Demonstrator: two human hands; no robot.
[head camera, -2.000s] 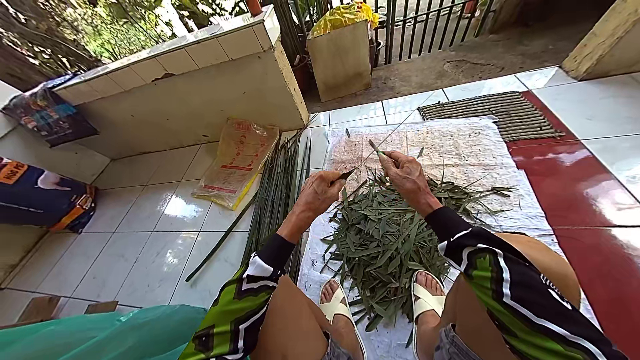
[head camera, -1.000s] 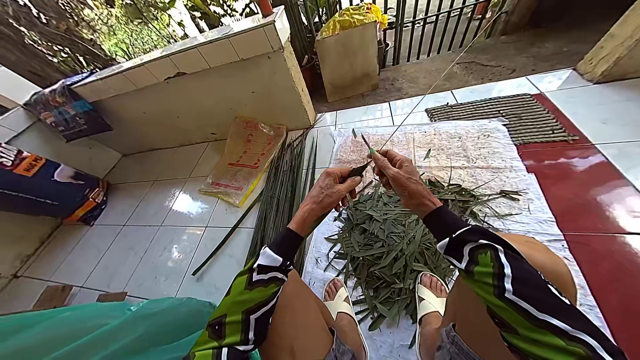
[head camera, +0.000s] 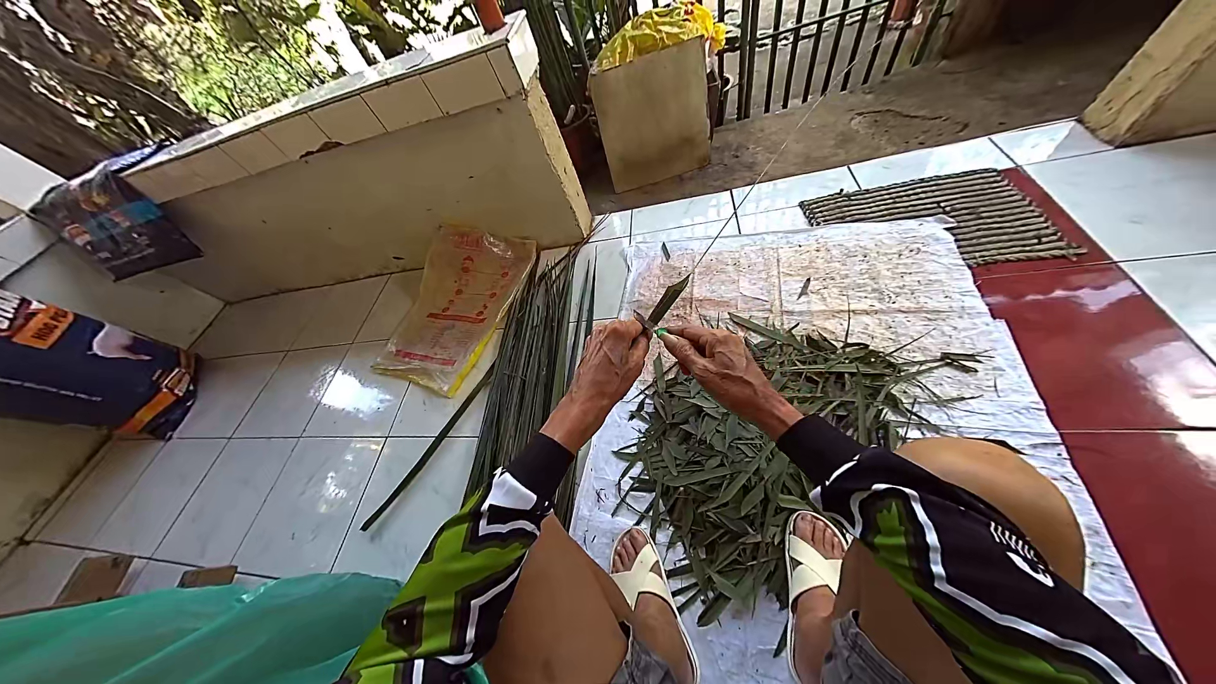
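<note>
My left hand (head camera: 611, 361) and my right hand (head camera: 720, 366) meet above the upper left of the leaf pile. A dark green leaf strip (head camera: 671, 298) sticks up from between their fingertips, and a thin pale midrib (head camera: 760, 182) runs from there up to the right. A small dark blade (head camera: 642, 321) seems to be at my left fingertips; its handle is hidden. My right fingers pinch something green. Below lies a heap of cut leaf pieces (head camera: 727, 465) on a white sack sheet (head camera: 950, 323). A bundle of long leaf strips (head camera: 532, 370) lies left of the sheet.
A yellowish plastic bag (head camera: 465, 309) lies on the tiles beside the bundle. A low wall (head camera: 380, 190) and a planter box (head camera: 655, 119) stand ahead. A woven mat (head camera: 940, 214) is at the upper right. Green plastic (head camera: 209, 627) and a dark printed sack (head camera: 85, 366) are at left.
Two seconds ago my hands were apart; now they are together at the leaf strip. The long thin midrib, plain one second ago, still stretches up to the right.
</note>
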